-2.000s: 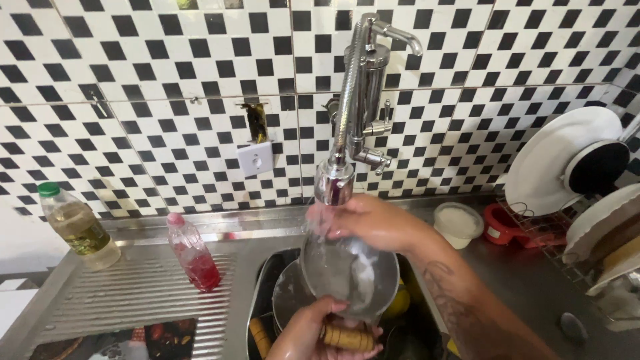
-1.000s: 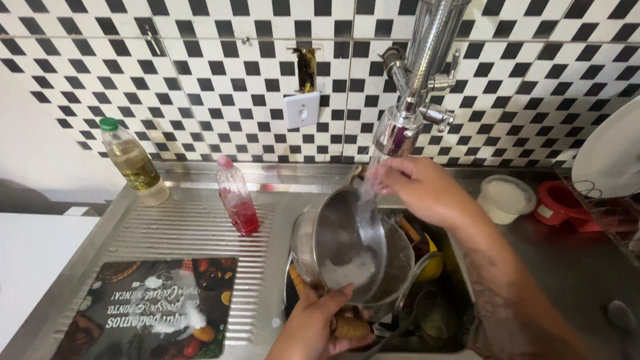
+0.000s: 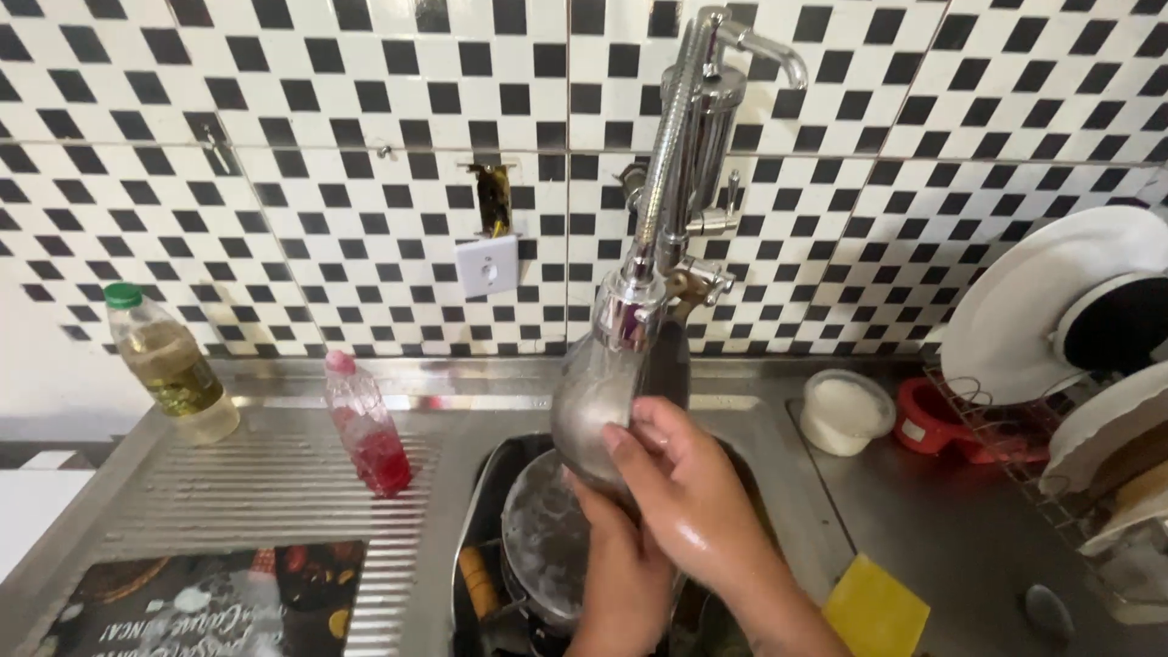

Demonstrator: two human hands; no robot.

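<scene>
A metal pot [image 3: 593,411] is held tilted on its side under the chrome faucet head [image 3: 631,306], and water runs over it. My left hand [image 3: 625,566] grips the pot's lower edge from below. My right hand [image 3: 693,493] is at its near right side, thumb and fingers against the rim. What looks like a side handle [image 3: 691,287] shows behind the faucet head; the other handle is hidden. Below, another metal pot [image 3: 543,538] with cloudy, sudsy water stands in the sink [image 3: 470,511], beside a wooden handle [image 3: 478,582].
Left of the sink, the ribbed drainboard [image 3: 274,493] holds a green-capped bottle [image 3: 169,365], a bottle of red liquid [image 3: 370,429] and a printed dark board [image 3: 219,602]. Rightward are a white tub [image 3: 846,412], a red container [image 3: 931,420], a yellow square [image 3: 876,607], a spoon [image 3: 1048,611] and a dish rack [image 3: 1004,447].
The held pot has been raised and turned from lying open over the sink to tilted up close under the faucet. My right hand has moved down from beside the faucet head to the pot's near side.
</scene>
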